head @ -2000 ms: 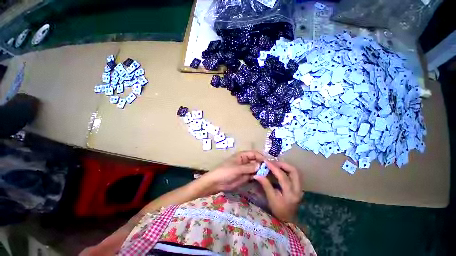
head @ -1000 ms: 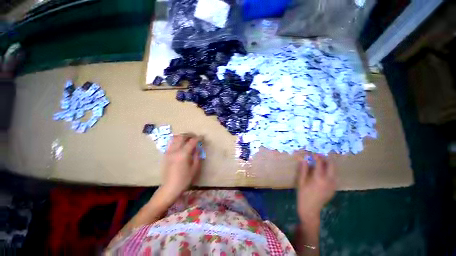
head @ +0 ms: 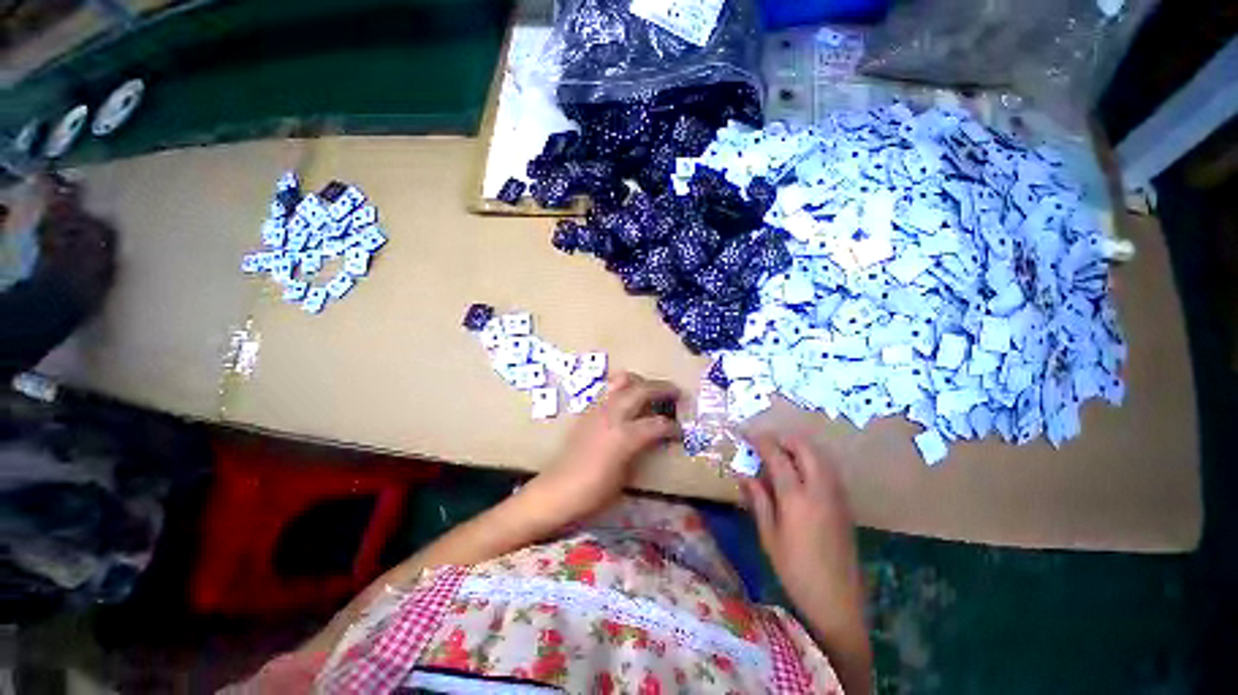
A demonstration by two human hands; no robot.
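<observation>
My left hand [head: 627, 428] is at the bench's front edge with a dark square piece [head: 664, 406] between thumb and fingers. My right hand [head: 794, 486] is just right of it, with a white square piece [head: 745, 458] at its fingertips. The two pieces are apart. A large loose pile of white square pieces [head: 937, 272] lies at the right. A heap of dark square pieces [head: 679, 245] touches its left side. A small group of assembled units [head: 532, 359] lies left of my left hand, and another group [head: 315, 242] lies farther left.
A clear bag of dark pieces [head: 652, 54] with a white label stands behind the dark heap on a shallow tray [head: 509, 116]. A crumpled clear bag [head: 1005, 48] lies behind the white pile. Another person's dark sleeve [head: 61, 278] is at far left. A red stool [head: 292, 523] stands below.
Both hands have come together near the front centre. My left hand has left the nearer unit group and now holds a dark piece. My right hand has moved left from the white pile's front edge.
</observation>
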